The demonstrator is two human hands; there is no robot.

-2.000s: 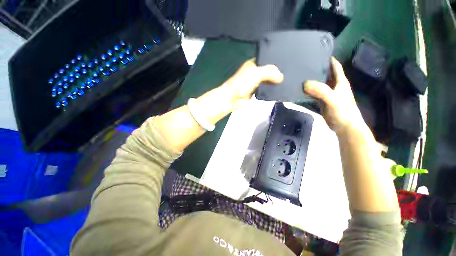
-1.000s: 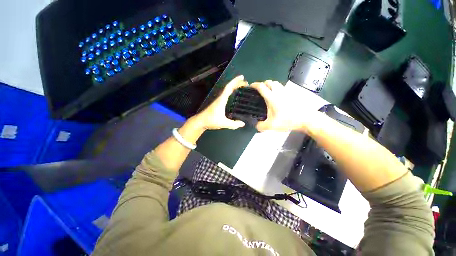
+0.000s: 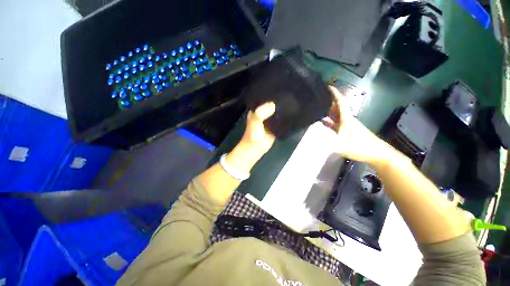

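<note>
A dark block that looks like a stack of black covers point(image 3: 291, 95) is held up in front of me, tilted. My left hand point(image 3: 254, 134) grips its lower left side, with the thumb on its face. My right hand point(image 3: 349, 131) is at its right edge, fingertips against it. The black socket housing point(image 3: 358, 206) lies on the white work sheet point(image 3: 291, 187), partly hidden by my right forearm; two round sockets show. A thin black cord point(image 3: 324, 233) is at its near end.
A black bin point(image 3: 95, 125) with rows of blue-topped parts stands at left. Stacked covers point(image 3: 414, 128) and another socket unit point(image 3: 419, 39) are on the green bench at right. A dark sheet point(image 3: 324, 33) lies at the far side. A green nozzle point(image 3: 486, 225) is at right, blue crates point(image 3: 33, 151) at left.
The single broad cover held earlier is out of my hands. The dark block has moved up and right, turned and tilted, and my right hand has shifted to its right edge.
</note>
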